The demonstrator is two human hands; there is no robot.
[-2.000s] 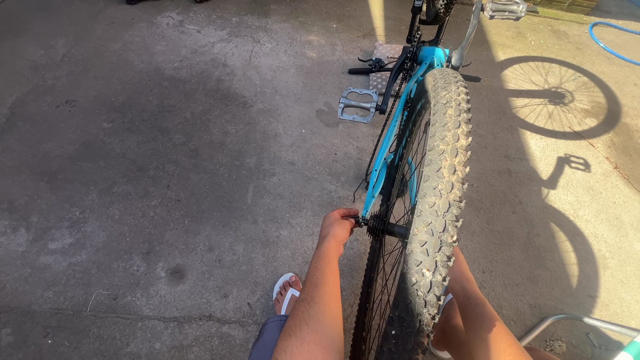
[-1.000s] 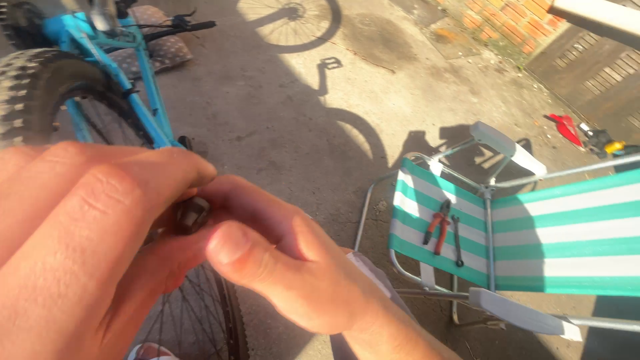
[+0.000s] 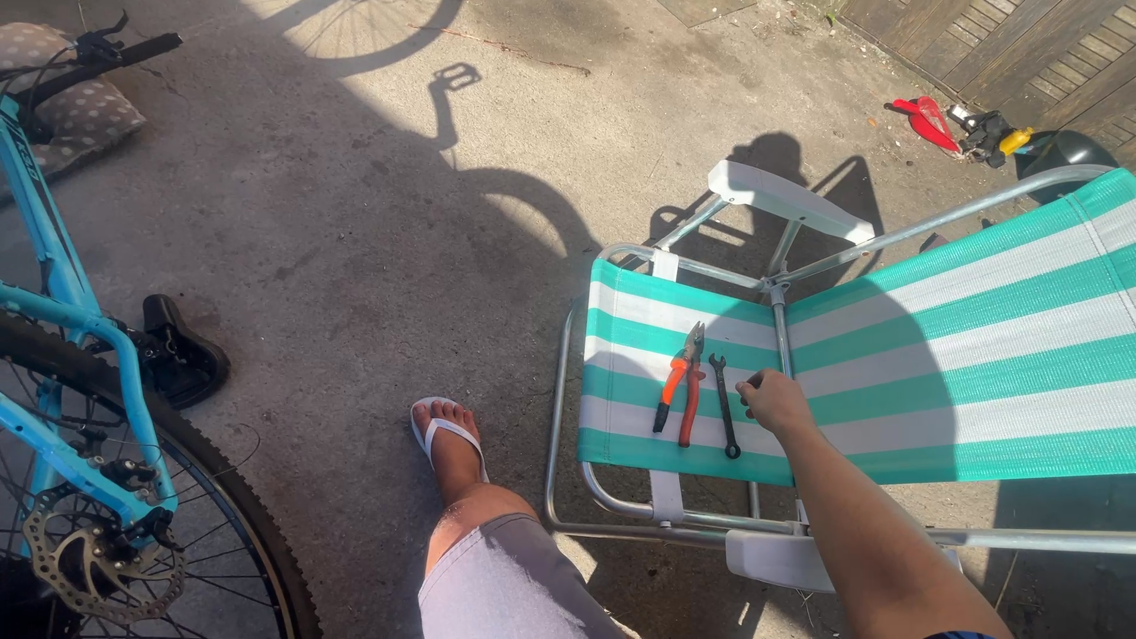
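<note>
My right hand (image 3: 774,401) is over the seat of a green-and-white striped folding chair (image 3: 958,355), its fingers curled; whether something small is in them cannot be seen. Just left of it lies a dark combination wrench (image 3: 724,408). Beside the wrench are pliers with orange-red handles (image 3: 682,386), jaws pointing away from me. At the left is a blue bicycle frame (image 3: 58,231), upside down, with its black saddle (image 3: 182,351) on the ground and a wheel with a brake disc (image 3: 98,550). My left hand is out of view.
A polka-dot cushion (image 3: 89,115) lies under the handlebar (image 3: 133,58). Red, black and yellow items (image 3: 976,133) lie by a wooden panel (image 3: 1021,53) at the upper right. My foot in a white flip-flop (image 3: 451,444) stands between bicycle and chair. Bicycle shadows cross the concrete.
One second ago both hands were together around a small metal part near the bicycle. Now my right hand is over the chair seat and my left has left the view. The view has swung right.
</note>
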